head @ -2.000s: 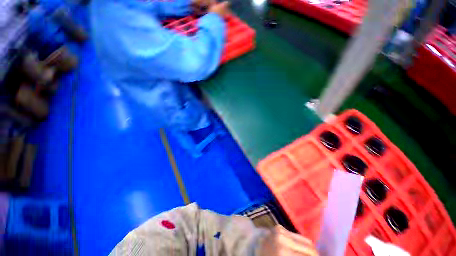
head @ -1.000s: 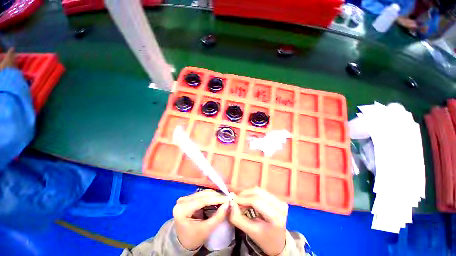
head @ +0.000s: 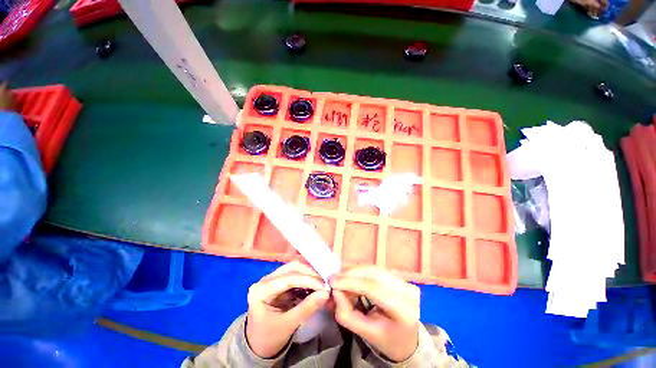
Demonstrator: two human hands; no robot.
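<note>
A long white label strip (head: pixel 288 221) slants over the lower left of the orange-red compartment tray (head: pixel 512 215). Its near end is at my fingertips. My left hand (head: pixel 282 307) and my right hand (head: pixel 380 309) meet at the tray's near edge, both pinching at the strip's end. Any small piece between the fingertips is too small to tell. Several round black units (head: pixel 295 146) sit in the tray's upper left pockets. One with a paler ring (head: pixel 321 185) sits in the third row. A torn white scrap (head: pixel 388 192) lies to its right.
A pale metal post (head: pixel 183 61) stands at the tray's upper left corner. Fanned white strips (head: pixel 586 215) and a clear plastic bag (head: pixel 531 205) lie right of the tray. Stacked red trays (head: pixel 640 194) stand far right. Loose black units (head: pixel 415 51) lie beyond. A person's blue sleeve (head: pixel 21 180) is at left.
The view has swung from the left-hand worker to the tray, then shifted slightly. Both hands stay together at the strip's end. The strip now shows its face more broadly.
</note>
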